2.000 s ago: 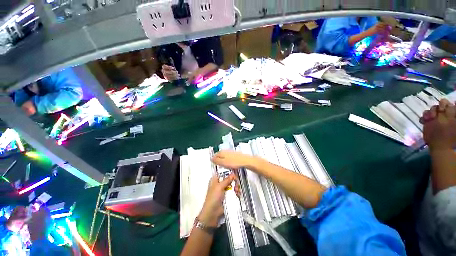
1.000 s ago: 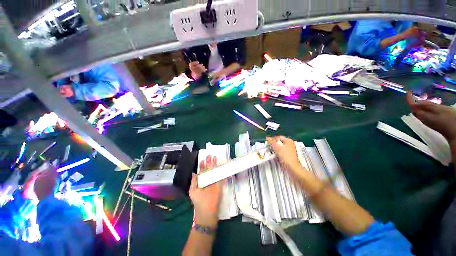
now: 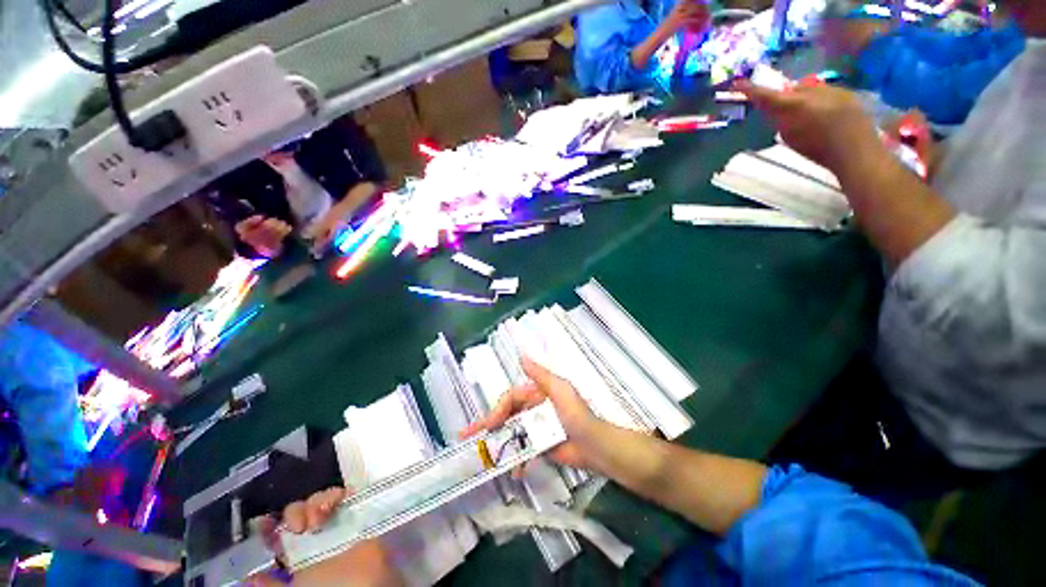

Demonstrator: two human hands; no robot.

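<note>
A long white channel bar (image 3: 396, 495) lies across both hands above the stack, slanting up to the right. A yellow-orange part and thin dark wires show near its right end. My left hand (image 3: 327, 539) holds its left end, fingers over the far edge, partly blurred. My right hand (image 3: 548, 419) holds its right end, fingers behind and beside it. White ribbed channels (image 3: 574, 361) lie side by side beneath and beyond. A limp white curved strip (image 3: 574, 525) lies across the near ends.
A black box with a silver-grey face (image 3: 229, 505) stands at the left. A large glowing heap of bars (image 3: 459, 195) lies across the green bench (image 3: 688, 298). A power outlet strip (image 3: 195, 126) hangs upper left. A person (image 3: 963, 310) works at the right, near more white channels (image 3: 774, 184).
The view has swung right and tilted. The held bar now sits lower and nearer, with its wired right end toward my right hand. The neighbour's arm and body show more fully.
</note>
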